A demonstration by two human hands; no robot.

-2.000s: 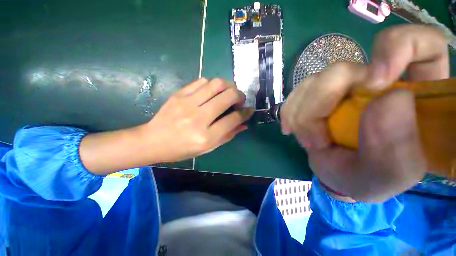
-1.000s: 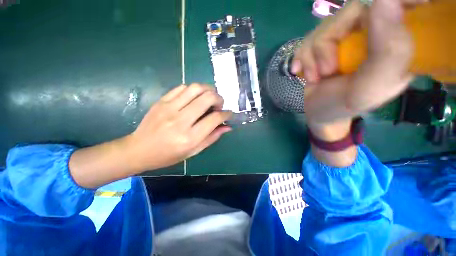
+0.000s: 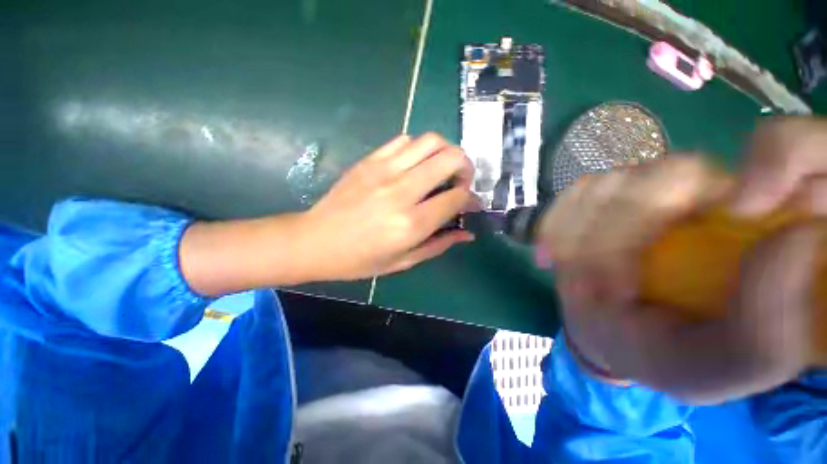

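The open phone assembly (image 3: 485,136) lies flat on the dark green mat, its dark mainboard at the top and silvery-white middle below. My left hand (image 3: 399,213) is at its lower left corner, thumb and fingertips on the lower end, partly hiding it. My right hand (image 3: 671,263), blurred, is closed around the orange electric screwdriver (image 3: 698,263). The screwdriver's dark nose is at the lower right end of the phone; the bit tip and any screw on it cannot be made out. The round screw tray (image 3: 603,145) is right of the phone, its lower part behind my right hand.
A pink-and-white small device (image 3: 679,66) lies near the worn whitish ledge (image 3: 716,50) at the upper right. A pale seam (image 3: 416,72) runs left of the phone. A dark object (image 3: 812,59) is at the top right corner. A white slotted rack (image 3: 521,373) shows below the bench edge.
The screwdriver in my right hand has moved from over the screw tray down and left to the phone's lower end. My left hand has stayed at the phone's corner. The camera view has shifted.
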